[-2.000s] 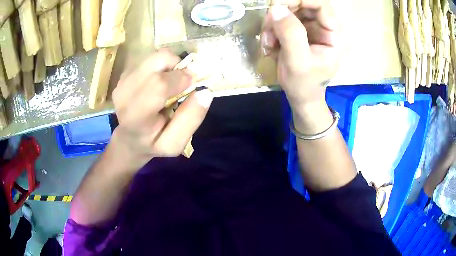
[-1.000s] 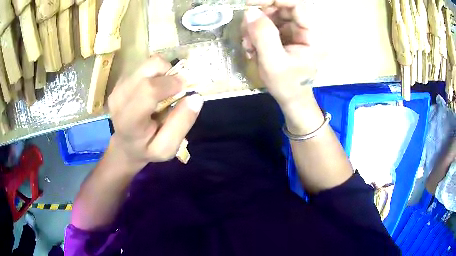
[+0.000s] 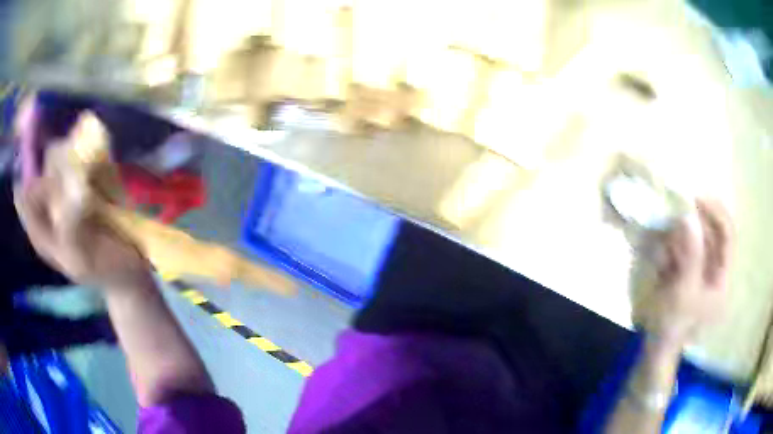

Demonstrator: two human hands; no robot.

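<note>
The picture is blurred. My left hand [image 3: 80,208] is raised at the far left, away from the bench, closed on a tan carved wooden piece [image 3: 199,253]. The piece slants down to the right over the floor; a pale end shows above the fingers. My right hand [image 3: 688,267] is at the right over the bench, fingers bent, beside the white oval cup [image 3: 640,200]. Whether it holds a stick cannot be told.
Overexposed wooden pieces [image 3: 381,103] lie along the bench [image 3: 394,174]. Below its edge are a blue crate [image 3: 326,229], a red stool [image 3: 165,191] and yellow-black floor tape [image 3: 246,332]. Purple and dark cloth, possibly another person's, shows at the left edge.
The view has swung to the left and tilted. My left hand has moved with the wooden piece from the bench edge out to the far left. My right hand stays near the cup.
</note>
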